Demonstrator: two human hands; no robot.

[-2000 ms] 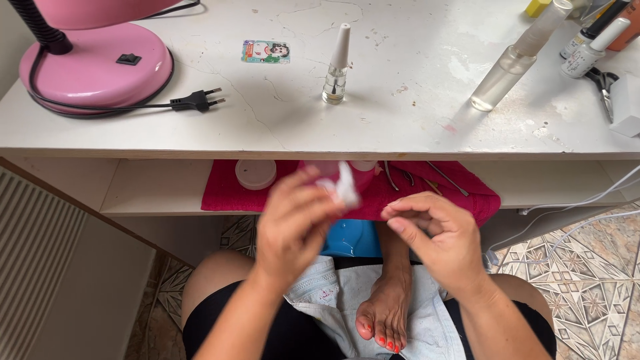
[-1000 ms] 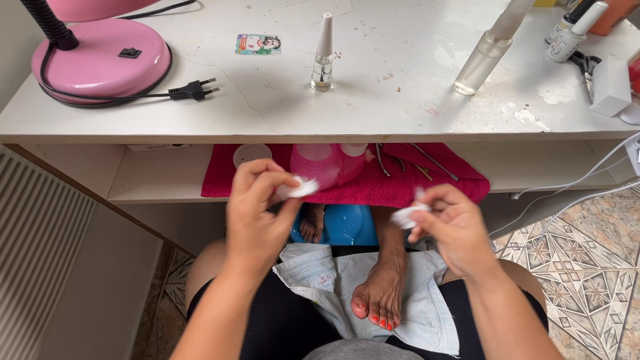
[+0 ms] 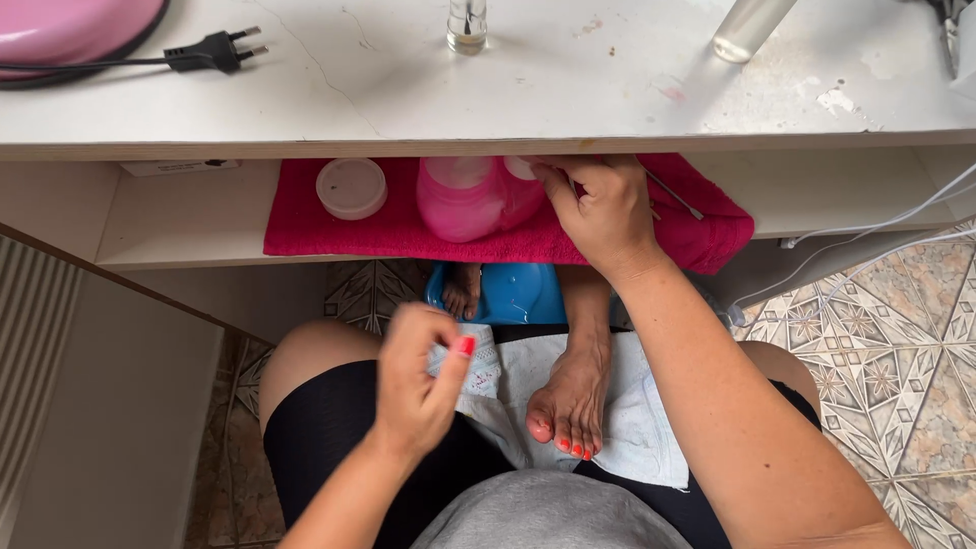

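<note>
My right hand (image 3: 610, 206) reaches onto the shelf, its fingertips at the white opening of a pink plastic container (image 3: 465, 202); whether it holds anything there is hidden. My left hand (image 3: 423, 374), blurred, is curled above my lap, and I cannot tell if something is in it. Another person's foot (image 3: 572, 400) with orange-red polish on several toenails rests on a light towel (image 3: 648, 427) across my lap. The big toenail looks mostly bare. Beside the container, a round white lid (image 3: 351, 188) lies on a magenta towel (image 3: 343, 240).
A clear nail polish bottle (image 3: 467, 30), a clear liquid bottle (image 3: 743, 34), a black plug (image 3: 213, 53) and a pink lamp base (image 3: 69, 30) stand or lie on the desktop. A metal tool (image 3: 679, 194) is on the shelf. Below, the other foot (image 3: 461, 291) is at a blue basin (image 3: 518, 293). White cables hang right.
My right hand has moved up to the shelf by the pink container; my left hand has dropped toward my lap. The white cotton-like pieces seen in both hands a second ago no longer show. The view has shifted closer.
</note>
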